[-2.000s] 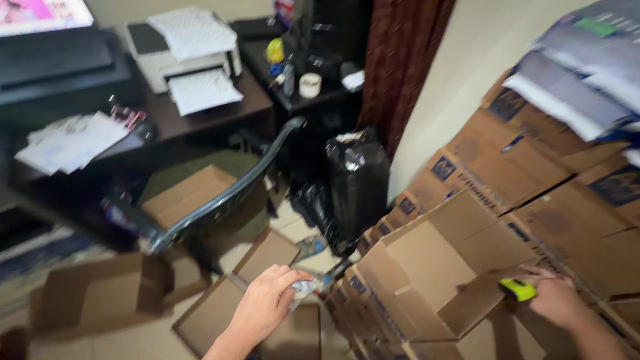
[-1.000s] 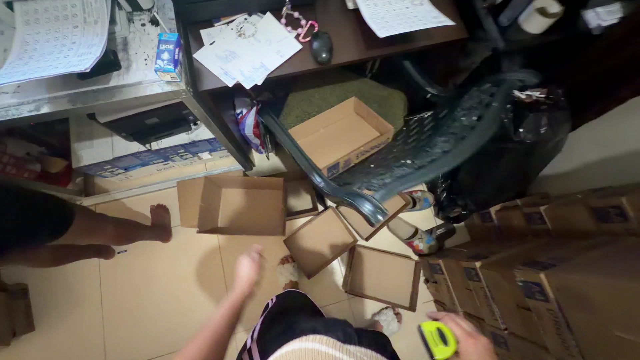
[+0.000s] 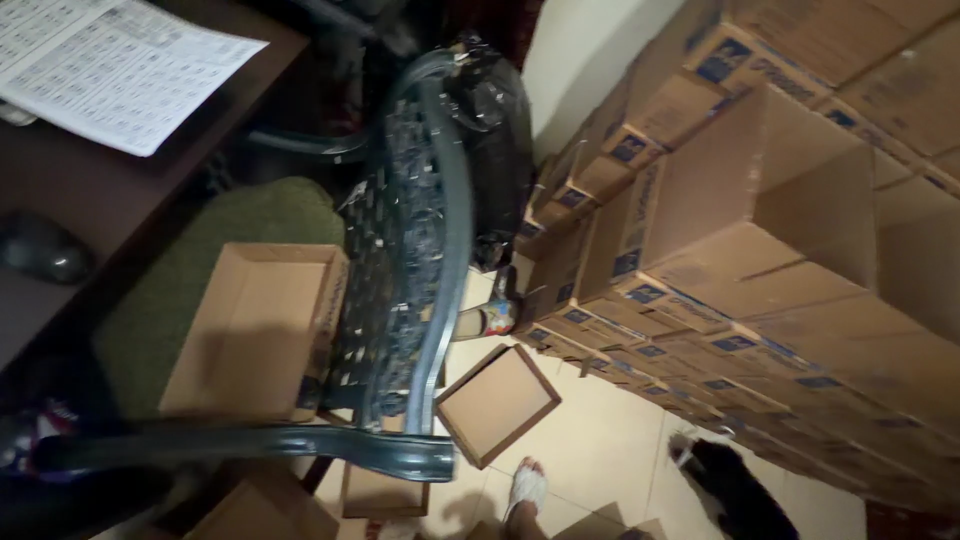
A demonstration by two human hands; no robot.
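Neither my left hand nor my right hand shows in the head view. An open cardboard box (image 3: 240, 337) rests on the green seat cushion (image 3: 289, 206) of a dark chair, whose curved armrest (image 3: 375, 446) crosses the lower left. A shallow open box (image 3: 499, 405) lies tilted on the tiled floor, beside the chair. Another open box (image 3: 386, 491) stands below it. At the right, a large open box (image 3: 814, 195) sits on stacked cardboard cartons (image 3: 720, 337). A foot in a light covering (image 3: 529, 484) is at bottom centre.
A dark desk (image 3: 150, 172) at the left bears printed sheets (image 3: 120, 71) and a computer mouse (image 3: 45, 247). Black plastic wrapping (image 3: 491, 142) stands behind the chair. Patterned shoes (image 3: 491, 319) lie by the cartons. A blurred black shape (image 3: 735, 487) is at the lower right.
Both hands have gone out of view; one second ago the right held a yellow-green tool. The view has swung strongly toward the chair and the carton stack.
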